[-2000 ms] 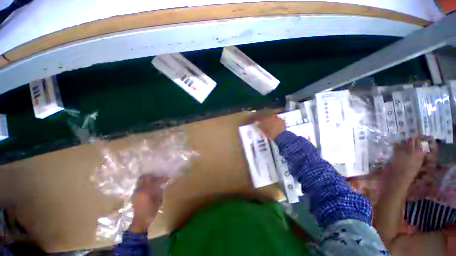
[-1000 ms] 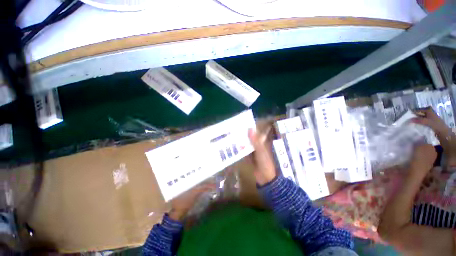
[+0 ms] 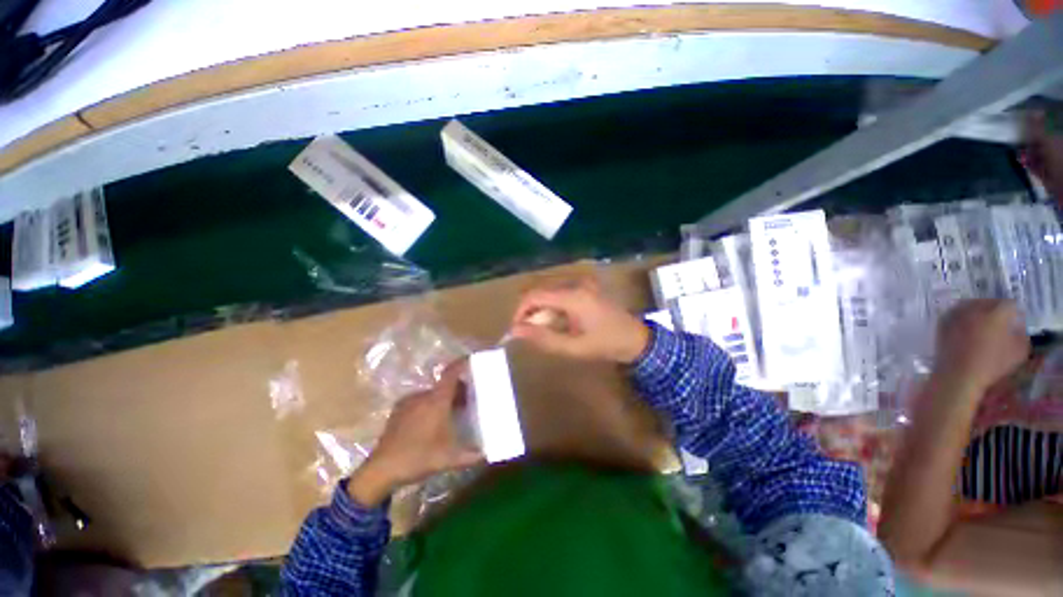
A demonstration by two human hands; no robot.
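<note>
My left hand (image 3: 422,434) grips a white retail box (image 3: 498,406), seen end-on, low in front of me. My right hand (image 3: 574,323) is just above and right of the box, fingers bent together at the tips. A small pale spot shows at the fingertips; I cannot tell whether it is a held piece or a nail. Crinkled clear plastic bags (image 3: 402,350) lie on the cardboard sheet (image 3: 187,455) behind and beside my left hand. Whether film is around the held box is unclear.
White boxes (image 3: 361,196) lie on the green belt (image 3: 653,163) beyond the cardboard. Boxes and bagged boxes (image 3: 789,292) lie at right, near another person's arm (image 3: 950,420). A grey metal brace (image 3: 874,146) slants across the right. Part of a neighbour shows at far left.
The box was held broadside across both hands; now it is end-on in my left hand. My right hand has left its end. Boxes on the belt have shifted left in view.
</note>
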